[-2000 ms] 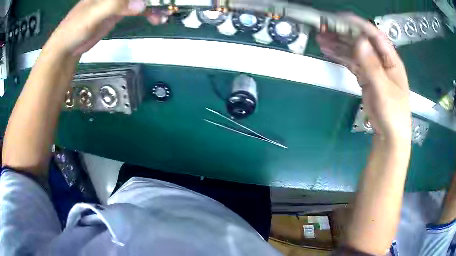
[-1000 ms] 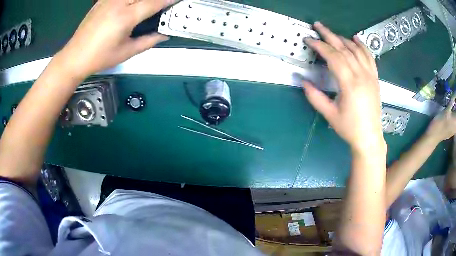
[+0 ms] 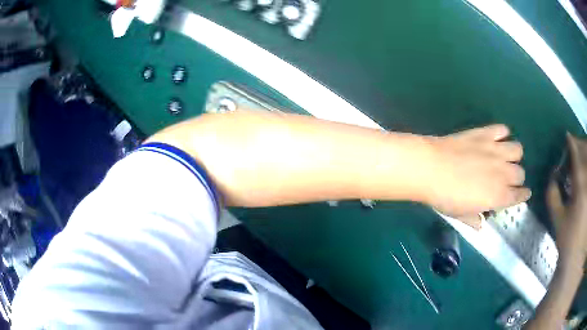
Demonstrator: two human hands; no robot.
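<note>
The silver perforated plate (image 3: 531,238) lies slanted across the white rail at the lower right. My left hand (image 3: 483,171) reaches across the view and is at the plate's upper left end, fingers bent; its grip is hidden. My right hand (image 3: 569,187) is blurred and partly cut off by the right edge, beside the plate; its grip is unclear. The black and grey cylinder (image 3: 445,254) stands left of the plate. Thin silver tweezers (image 3: 416,280) lie on the green bench beside it.
Several black ring inserts (image 3: 178,75) lie at the upper left. A metal plate (image 3: 226,97) is partly behind my left forearm. A blurred plate with round seats (image 3: 293,16) is at the top. Another plate (image 3: 515,316) is at the bottom right. A white rail (image 3: 270,67) crosses the bench.
The view has turned left, so the bench things appear further right and tilted. My left arm now stretches across the picture; my right hand is at the right edge.
</note>
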